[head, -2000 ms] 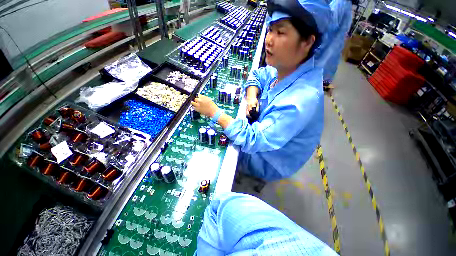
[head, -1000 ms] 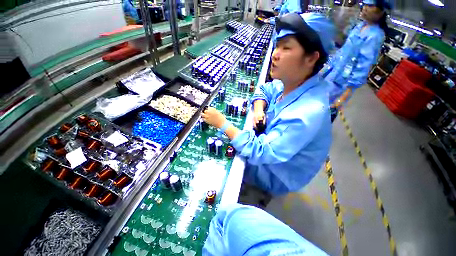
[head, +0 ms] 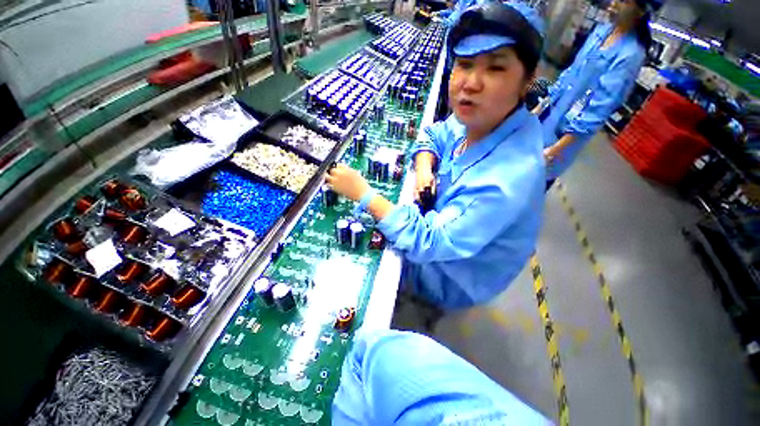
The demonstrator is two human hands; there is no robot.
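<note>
Neither of my hands is in view; only my light-blue sleeve shows at the bottom edge, over the near end of the line. Beside it lies a green printed circuit board with white half-round outlines. Two upright capacitors stand on it near the rail, and a copper-wound coil stands near its right edge. At the left are a clear blister tray of coils with paper slips on it, and a bin of silvery leaded parts.
Bins of blue disc parts and cream parts lie beyond the tray, beside plastic bags. A worker in blue leans over the line, one hand at the boards. Another person stands behind. Capacitor trays stand farther along.
The worker's face has turned toward me. The second person behind has come into view since the earliest frame. The whole view has shifted slightly; my sleeve stays at the bottom edge.
</note>
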